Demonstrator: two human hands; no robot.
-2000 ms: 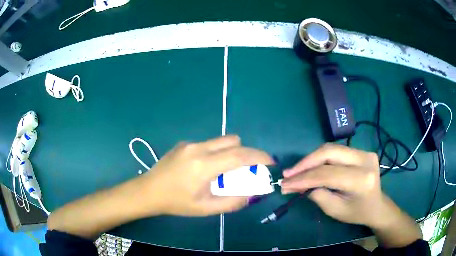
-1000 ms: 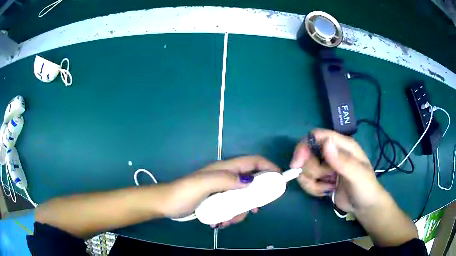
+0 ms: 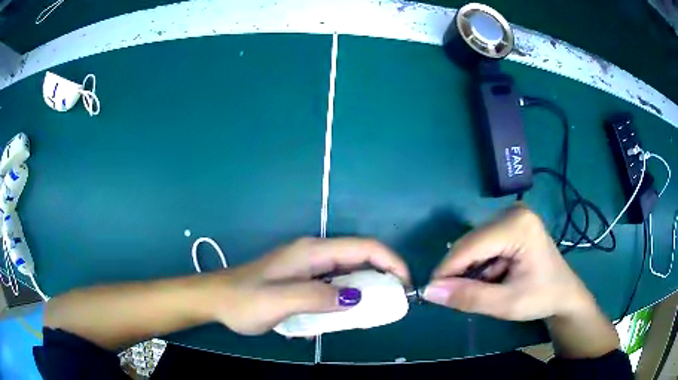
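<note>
My left hand point(image 3: 290, 286) holds a white handheld device point(image 3: 372, 303) near the bench's front edge, plain white side up. Its wrist strap loop point(image 3: 209, 242) shows behind my left wrist. My right hand point(image 3: 502, 274) pinches a dark cable plug point(image 3: 483, 267); its metal tip is at the device's right end. Whether the tip is inside the port cannot be told. The rest of the plug is partly hidden by my fingers.
The black unit marked FAN point(image 3: 507, 141) lies at right with black cables. A power strip point(image 3: 628, 163) with white leads lies at far right. One device point(image 3: 61, 92) and a row of several devices point(image 3: 15, 215) lie at left. A white rail point(image 3: 223, 20) crosses the back.
The white plug piece seen at the device's end is no longer there. My right hand has brought the dark plug to that end. The view has shifted slightly.
</note>
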